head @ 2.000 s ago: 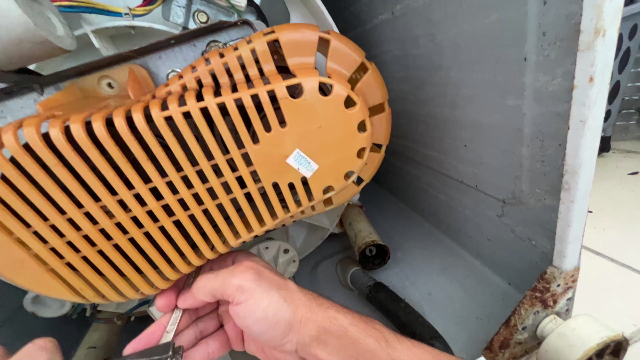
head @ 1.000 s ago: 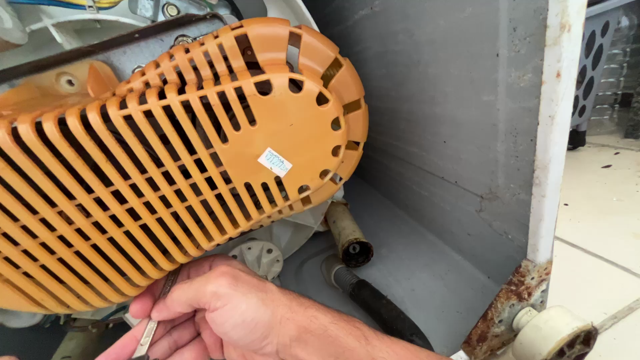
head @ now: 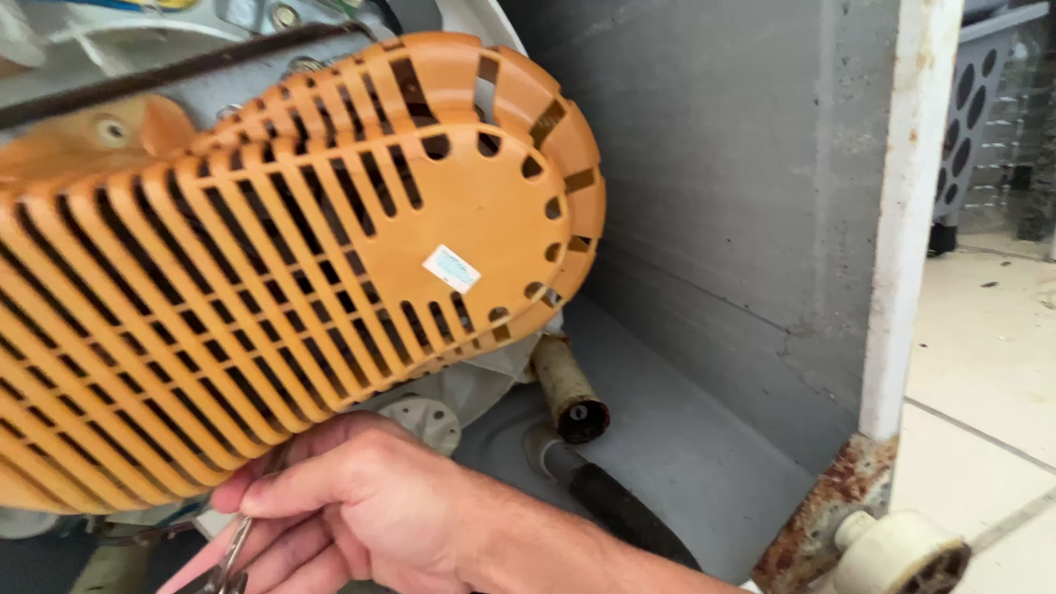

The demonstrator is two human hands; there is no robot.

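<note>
An orange slatted plastic cover (head: 272,272) with a small printed sticker (head: 452,269) spans the left and middle of the view, inside an opened machine housing. My right hand (head: 355,495) is under its lower edge, thumb and fingers closed on a slim metal hand tool (head: 235,549). The tool's upper end is hidden by my fingers and the cover; its lower end runs to the bottom edge of the frame. My left hand cannot be seen.
Right of the cover stands the grey inner wall (head: 726,181) of the housing, with a rusty corner bracket (head: 825,511) and a white foot (head: 899,553). A rusty-ended cylinder (head: 569,388) and black hose (head: 631,511) lie below the cover. A perforated basket (head: 969,107) stands on floor tiles.
The fingertips of another hand, at the lower left two seconds ago, are out of view now. My right hand stays under the cover's lower edge, holding the metal tool.
</note>
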